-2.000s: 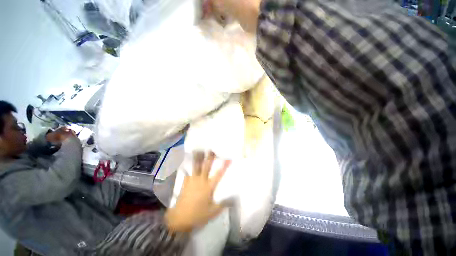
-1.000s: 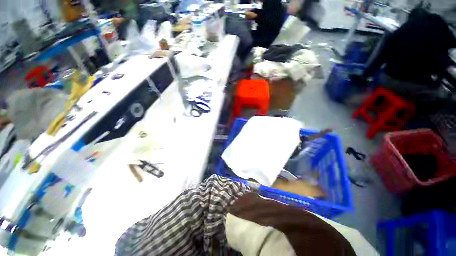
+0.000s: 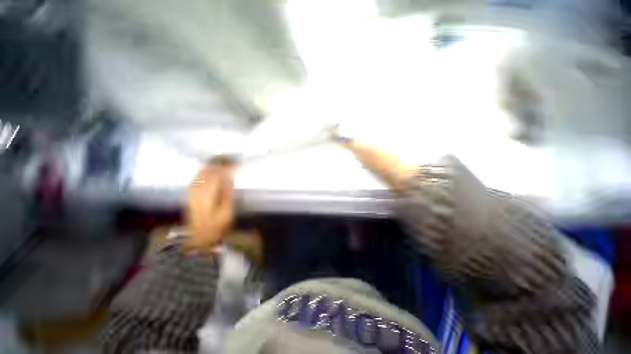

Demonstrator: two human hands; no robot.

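The frame is strongly blurred and the lamp glare washes out the table. My left hand [image 3: 212, 204] is at the table's front edge, left of centre, with its fingers towards a pale strip of cloth [image 3: 280, 146]. My right hand [image 3: 373, 160] reaches in from the right over the white table [image 3: 311, 174], its fingertips at the other end of that strip. Blur hides whether the fingers are closed on the cloth. The bright white area behind the hands shows no clear cloth outline.
The table's front edge [image 3: 311, 202] runs across the view. Blue slatted plastic [image 3: 451, 321] shows below at the right, with a white piece [image 3: 588, 276] beside it. A blurred red shape [image 3: 50, 181] lies far left. My lettered light garment is at bottom centre.
The view has swung from the aisle and baskets back to the lit table. Both hands now show at the table; a second ago neither was visible.
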